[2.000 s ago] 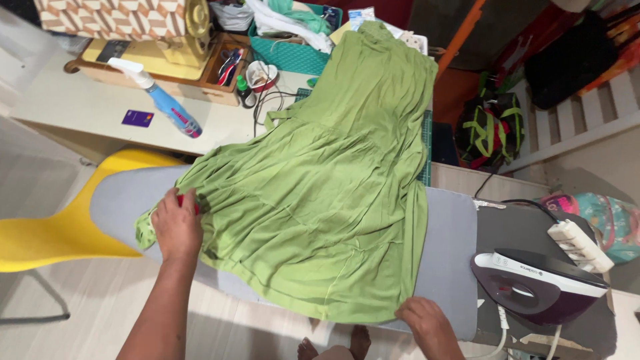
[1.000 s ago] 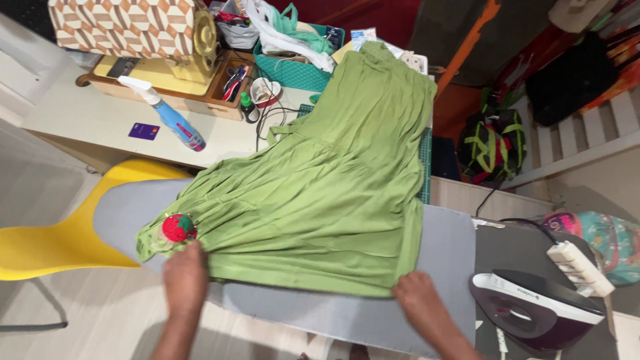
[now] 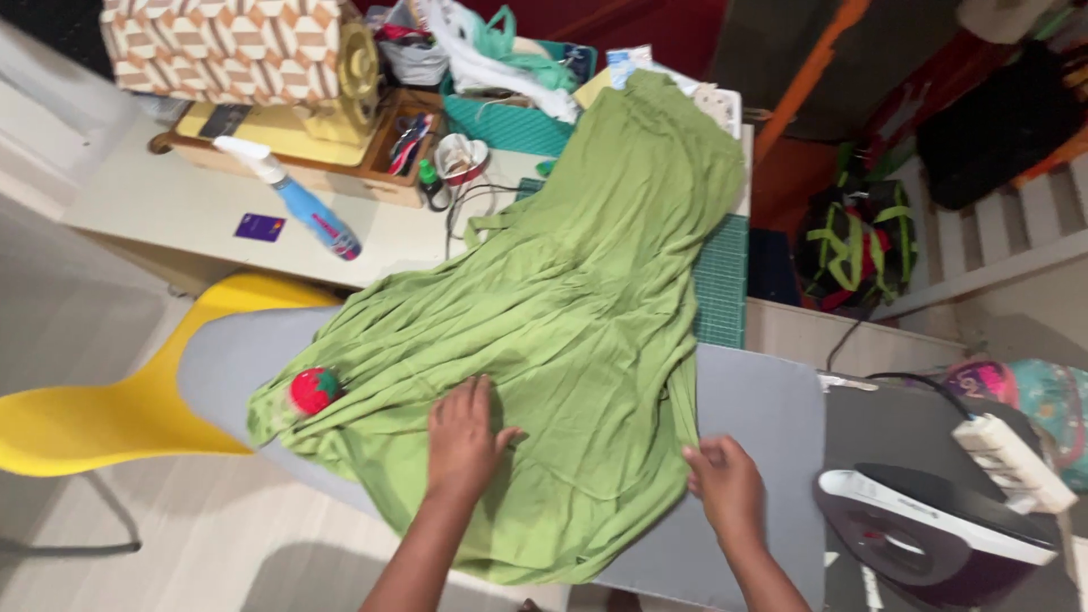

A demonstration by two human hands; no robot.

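Observation:
A green garment (image 3: 586, 323) lies wrinkled over a grey ironing board (image 3: 756, 408), its gathered upper end reaching onto the white table behind. My left hand (image 3: 466, 433) rests flat on the cloth near the middle, fingers spread. At the garment's right edge, my right hand (image 3: 722, 480) pinches the fabric between thumb and fingers. A red and green pincushion (image 3: 314, 391) sits on the cloth toward the board's narrow left end. The garment's lower edge hangs over the near side of the board.
A steam iron (image 3: 926, 527) and a white power strip (image 3: 1013, 463) are at the right. On the white table (image 3: 170, 191) stand a sewing machine (image 3: 340, 127) and small bottle (image 3: 433, 185); a blue spray bottle (image 3: 310, 212) lies there. A yellow chair (image 3: 144, 408) is at the left.
My left hand has moved from the garment's near edge, beside the pincushion, rightward onto the middle of the cloth. The near hem now hangs lower, and the right hand is farther up the right edge.

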